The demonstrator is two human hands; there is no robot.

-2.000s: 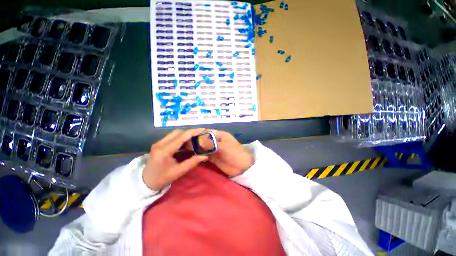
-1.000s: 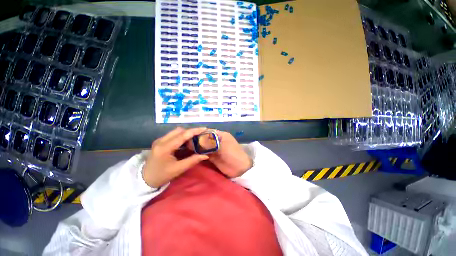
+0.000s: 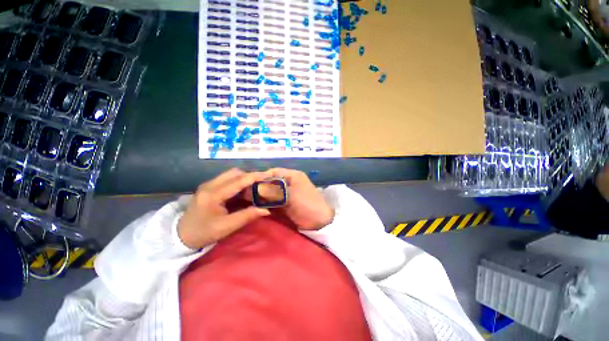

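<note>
A small dark watch housing (image 3: 255,194) with a rounded-square frame, a shiny rim and a see-through centre is held between both hands, in front of my chest. My left hand (image 3: 217,210) appears on the picture's left and grips the housing's side with thumb and fingers. My right hand (image 3: 306,201) holds its other side. The fingers hide part of the housing. Beyond the hands lies a white adhesive sheet (image 3: 270,154) with columns of short dark bars. Bright blue pieces (image 3: 227,131) are scattered on it.
A tan cardboard sheet (image 3: 414,86) lies right of the white sheet. A clear blister tray (image 3: 113,126) with dark housings is at left, more blister trays (image 3: 497,130) at right. A blue stool (image 3: 10,266) stands lower left, a grey crate (image 3: 514,293) lower right. A person's dark sleeve (image 3: 577,206) shows at the right edge.
The housing stays in both hands and its opening faces the camera a little more squarely. The view has shifted slightly. A dark sleeve at the right edge shows more clearly.
</note>
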